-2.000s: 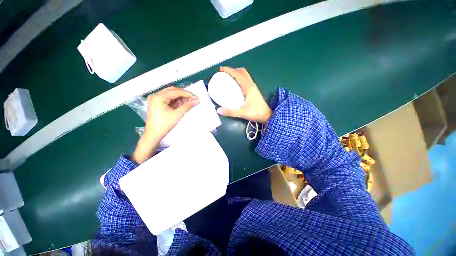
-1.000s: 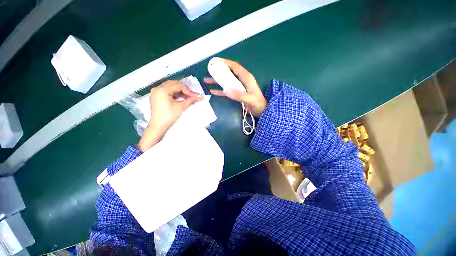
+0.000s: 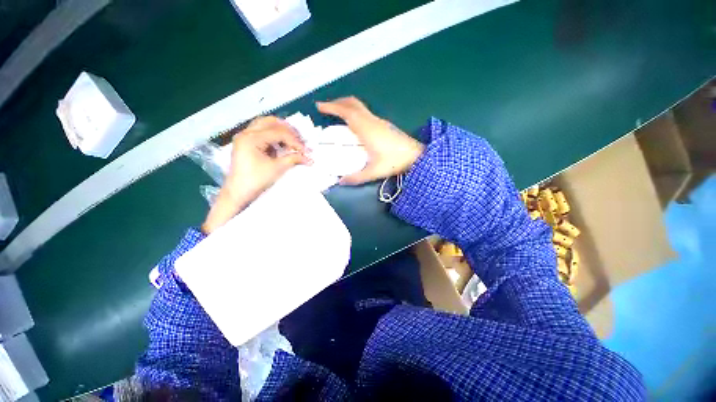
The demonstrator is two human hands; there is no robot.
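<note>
My right hand (image 3: 377, 145) holds the white product (image 3: 344, 151), palm side facing left, with its thin cord loop hanging by the wrist. My left hand (image 3: 263, 157) pinches the edge of a thin white sleeve (image 3: 302, 124) with thumb and forefinger. The product lies against the sleeve between the hands; whether it is inside cannot be told. A rounded white stack (image 3: 267, 259) lies nearest me, below the hands. Clear crinkled plastic (image 3: 210, 161) shows left of my left hand.
White boxes (image 3: 96, 116) stand spaced beyond the pale rail (image 3: 180, 137) on the green belt. More white boxes (image 3: 14, 306) are at the far left. A brown carton (image 3: 628, 228) with yellow-gold pieces (image 3: 553, 212) is beside me at the right.
My right hand has turned and moved the product left and down against the sleeve at my left hand. The boxes beyond the rail have shifted left in view.
</note>
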